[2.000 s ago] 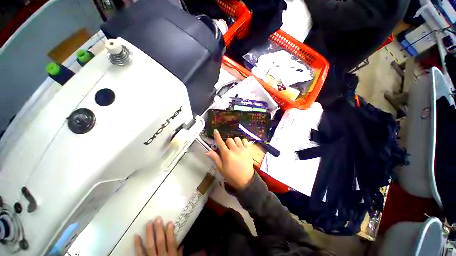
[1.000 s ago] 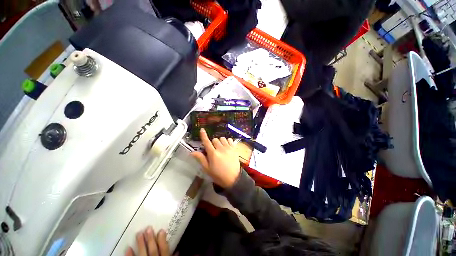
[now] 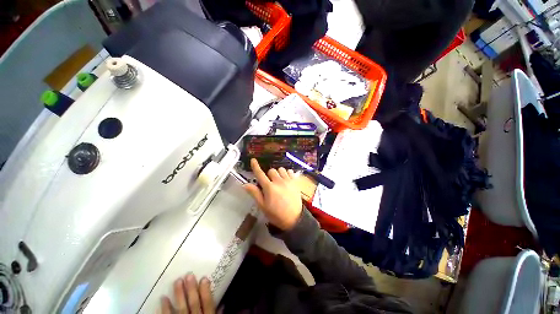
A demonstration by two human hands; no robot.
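A dark smartphone with reddish patterns on its screen lies on the small white tray at the machine's right end. My right hand is over the phone's lower edge, index finger extended onto its lower left part, the other fingers curled; it holds nothing. A purple-white and dark stick lies across the phone's right part. My left hand rests flat on the white bed of the sewing machine, fingers slightly apart, cut off by the bottom edge.
An orange basket behind the tray holds a bag of white pieces. White paper and heaped dark fabric strips lie to the right. Green-topped thread cones stand behind the machine head. Pale grey-blue bins stand at the far right.
The view has shifted left, then partly back right. My right index finger stays at the phone's lower left, and my left hand stays on the machine bed.
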